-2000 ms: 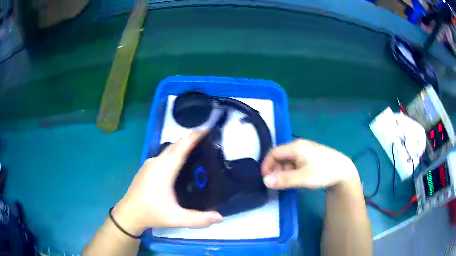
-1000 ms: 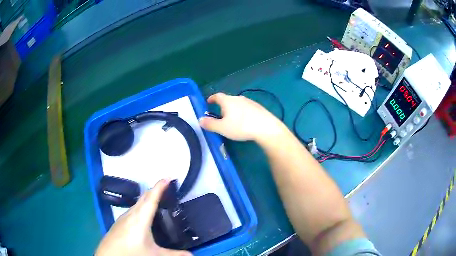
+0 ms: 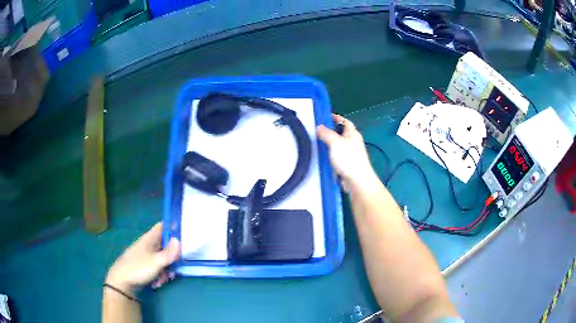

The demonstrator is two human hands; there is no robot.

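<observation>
A blue tray (image 3: 258, 270) with a white liner (image 3: 208, 230) lies in front of me. Black headphones (image 3: 302, 154) lie in it, ear cups at the left and headband curving right. The black charging stand (image 3: 284, 234) lies at the tray's near end, one slab flat and the other standing up on edge. My left hand (image 3: 142, 258) grips the tray's near left corner. My right hand (image 3: 344, 148) is at the tray's right rim and also holds the small black end of the cable, partly hidden by the fingers.
A yellow-brown bar (image 3: 95, 158) lies at left. At right are a white power supply (image 3: 527, 161), a beige meter (image 3: 486, 91), a white slab with cables (image 3: 442, 135) and looped black leads (image 3: 420, 183). Another tray with headphones (image 3: 436, 30) is at the back. A cardboard box (image 3: 25, 76) stands far left.
My left hand has let go of the stand and taken the tray's near left corner. The tray is turned straighter and sits further right and up in view. The stand's one slab now stands up.
</observation>
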